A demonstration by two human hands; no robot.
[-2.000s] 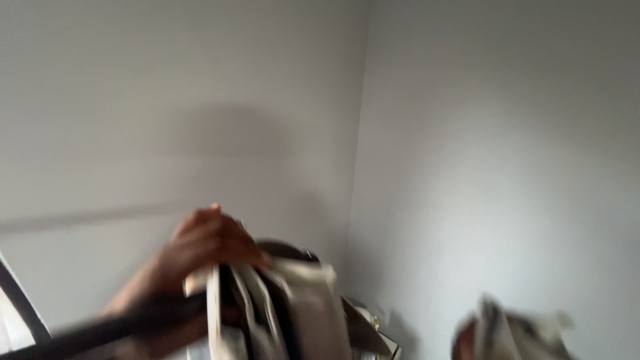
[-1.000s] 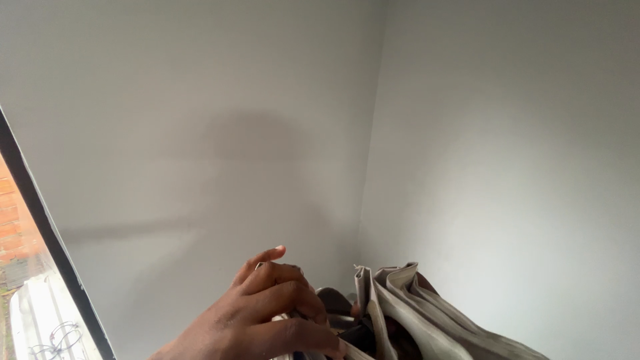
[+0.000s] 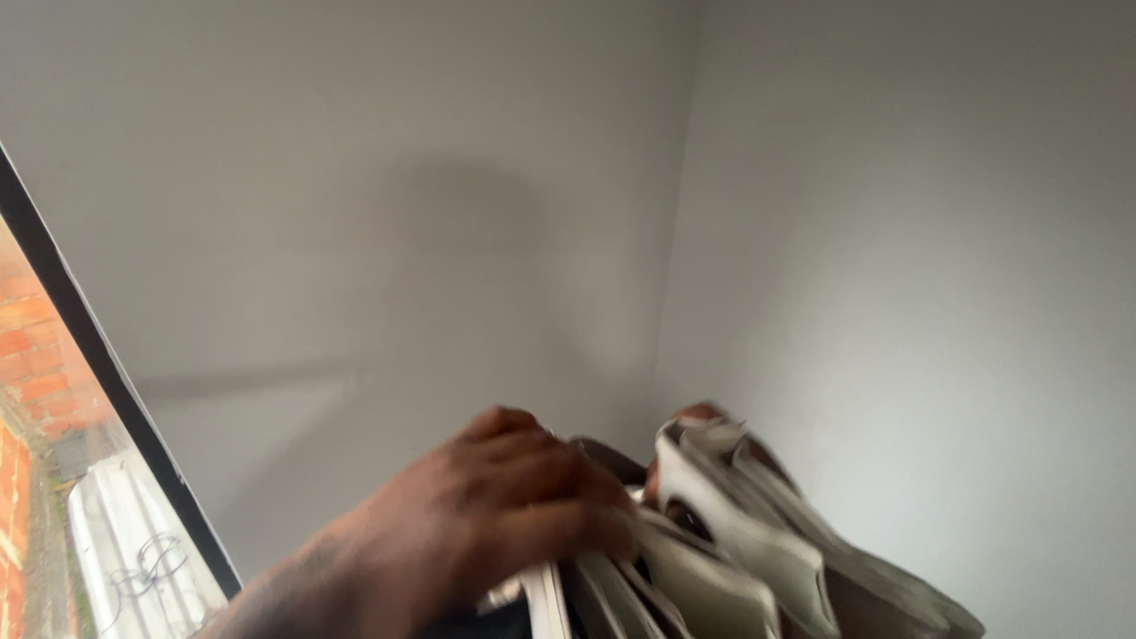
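Observation:
Low in the middle, my left hand (image 3: 506, 506) reaches over bunched folds of pale grey-beige fabric (image 3: 719, 577), its fingers curled down onto their near end. Blur hides whether the fingers grip the cloth. To the right, my right hand (image 3: 701, 414) shows only as bits of finger behind a raised bundle of the same pleated fabric (image 3: 754, 497), which it holds. Dark material lies under and between the folds. The lower ends of the fabric run out of the picture.
Two plain grey walls (image 3: 887, 266) meet in a corner behind the fabric. At the left a dark window frame (image 3: 98, 355) slants down. Beyond it are an orange brick wall (image 3: 31, 355) and white corrugated sheeting (image 3: 133, 532) with a loose wire on it.
Two seconds ago the hands and fabric bundles were far apart; now they are close together. Since one second ago my left hand has moved over onto the folds. The window shows more than at first.

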